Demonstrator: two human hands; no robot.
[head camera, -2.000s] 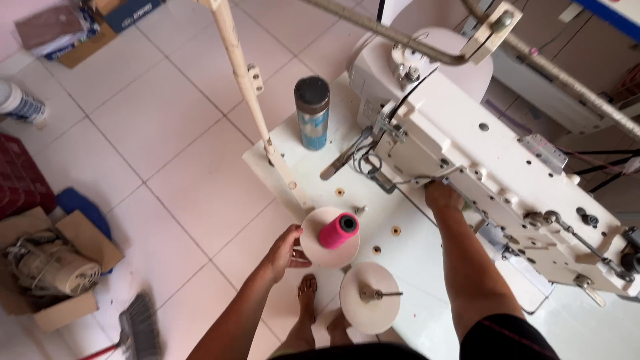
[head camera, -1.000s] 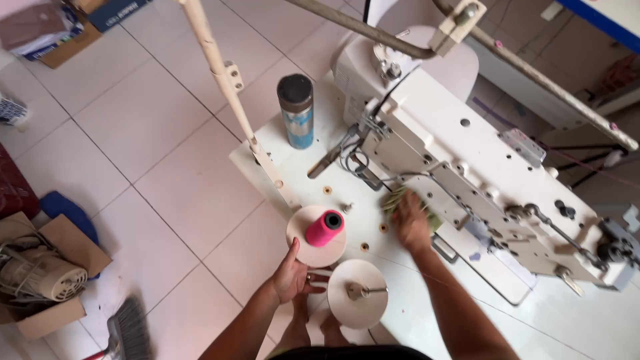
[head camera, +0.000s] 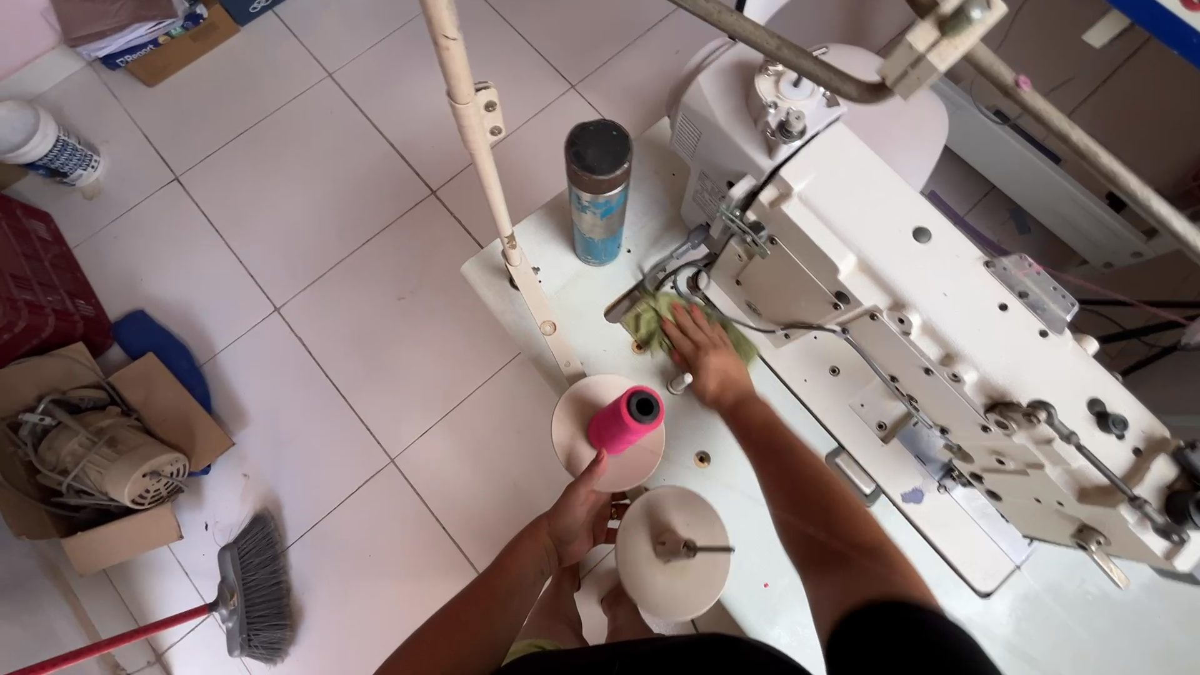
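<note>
My right hand (head camera: 708, 361) presses a green cloth (head camera: 642, 317) flat on the white tabletop of a sewing machine table (head camera: 750, 487), beside the rear of the white industrial sewing machine (head camera: 872, 253). My left hand (head camera: 583, 511) is at the edge of a round thread-stand disc (head camera: 572, 422), its thumb by the base of a pink thread cone (head camera: 623, 424) that stands on the disc; the other fingers are partly hidden below. Nearer to me is a second disc (head camera: 670, 581) with a bare metal spindle. A blue and silver bottle with a dark lid (head camera: 600, 202) stands at the table's far corner.
The thread stand's cream pole (head camera: 483, 159) rises from the left table edge, and metal rods (head camera: 806, 47) cross overhead. On the tiled floor are a broom (head camera: 255, 591), a cardboard box (head camera: 178, 412) holding a motor (head camera: 112, 455), a dark red crate (head camera: 42, 281) and a white bucket (head camera: 52, 145).
My right hand has come out from beside the machine with the green cloth, then moved across the tabletop towards the bottle. My left hand stays by the pink cone's disc.
</note>
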